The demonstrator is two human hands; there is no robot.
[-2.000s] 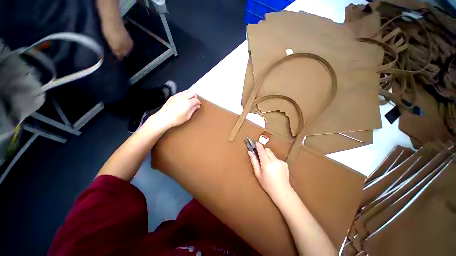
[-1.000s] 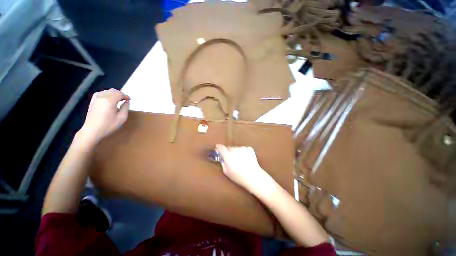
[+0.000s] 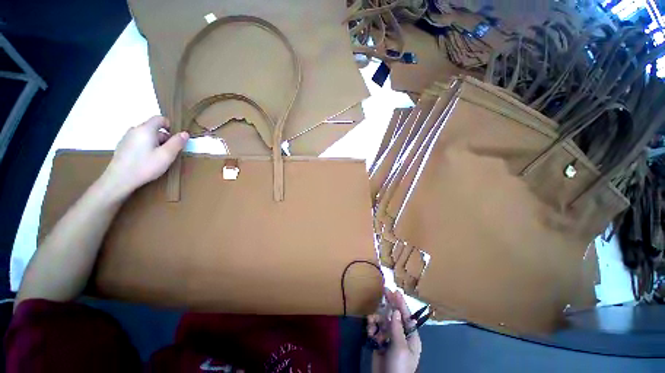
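Note:
A tan bag body panel (image 3: 240,240) lies flat in front of me, its stitched top edge away from me. Two handle ends (image 3: 278,175) are stitched below that edge, with a closure tab and white square (image 3: 230,173) between them. My left hand (image 3: 149,151) is at the top edge, its fingertips pinching at the left handle's base. My right hand (image 3: 397,336) is at the panel's lower right corner, holding dark thread snips (image 3: 419,318), blades pointing up right. The black snips cord (image 3: 344,280) loops over the panel.
Stacked tan panels (image 3: 474,211) with white edges stand fanned on the right, handles lying across them. More panels (image 3: 328,65) lie at the far side. A heap of tan straps (image 3: 452,29) and dark tags (image 3: 380,73) are behind. A metal frame (image 3: 25,73) is at far left.
My view has turned toward the right. My left hand has moved from the panel's left corner to the left handle's base. My right hand has moved from the panel's middle to its lower right corner.

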